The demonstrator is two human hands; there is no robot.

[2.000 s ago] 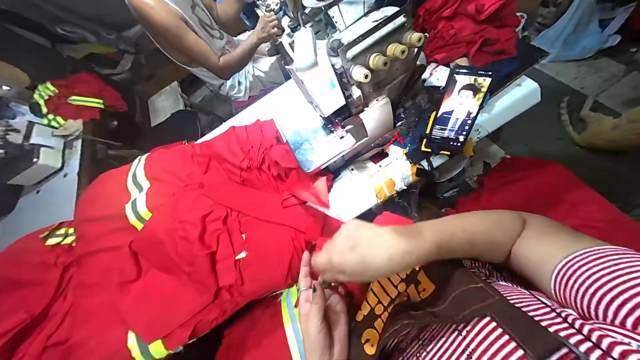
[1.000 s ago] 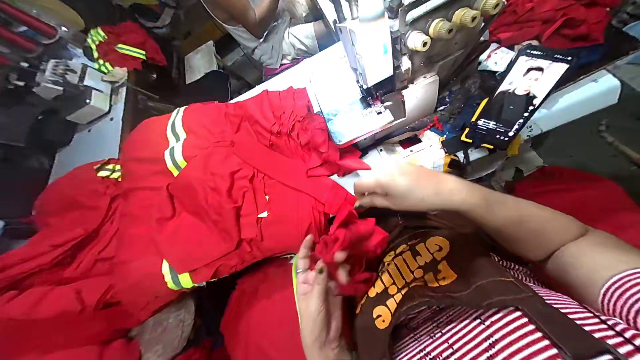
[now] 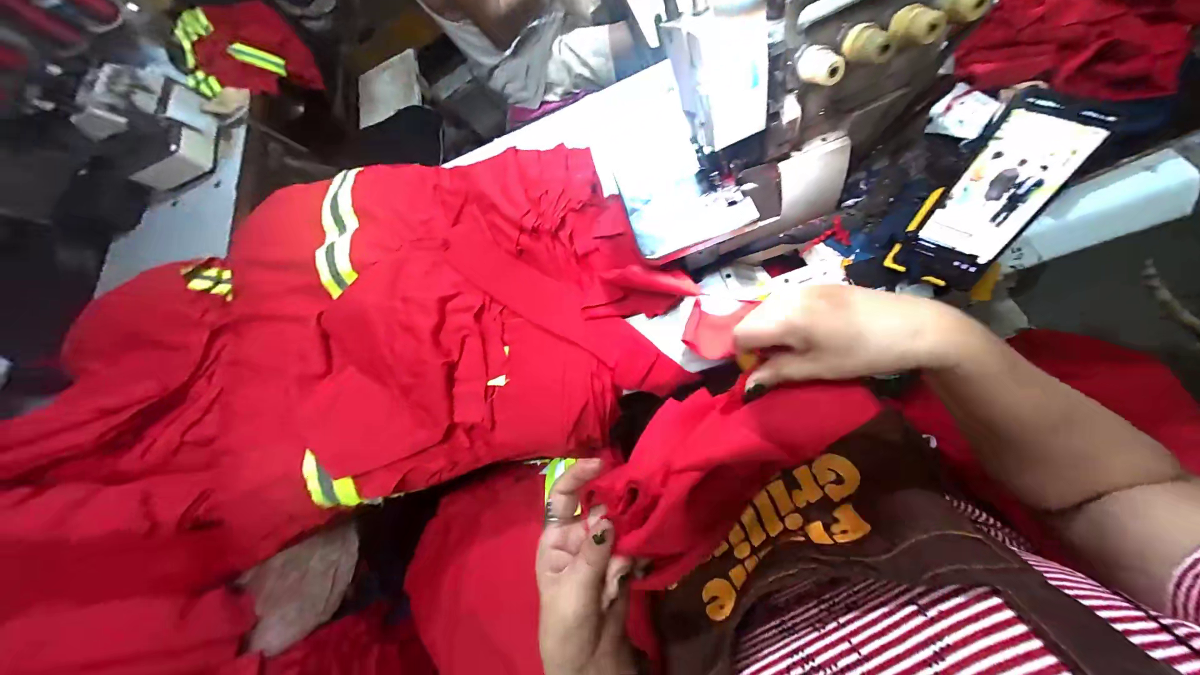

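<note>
Between my two hands a crumpled piece of red fabric (image 3: 741, 441) is stretched above my brown apron (image 3: 844, 525). My right hand (image 3: 825, 333) pinches its upper edge, close to the front of the sewing machine's bed. Lower down, my left hand (image 3: 586, 562) grips the other end, its palm turned up and a ring on one finger. To the left of both hands lies a large heap of red garments (image 3: 422, 347) with yellow and silver reflective strips. The needle area of the sewing machine (image 3: 717, 178) is beyond my hands.
A phone (image 3: 1017, 178) with a lit screen leans at the right of the machine. Cream thread cones or knobs (image 3: 867, 42) line the machine's back. More red cloth (image 3: 1078, 47) lies at the upper right. Another machine (image 3: 169, 131) stands at the far left, and part of a person shows at the top.
Two seconds ago my hands were close together at the edge of the heap. Now they are apart, with the red piece spread between them. The view has shifted.
</note>
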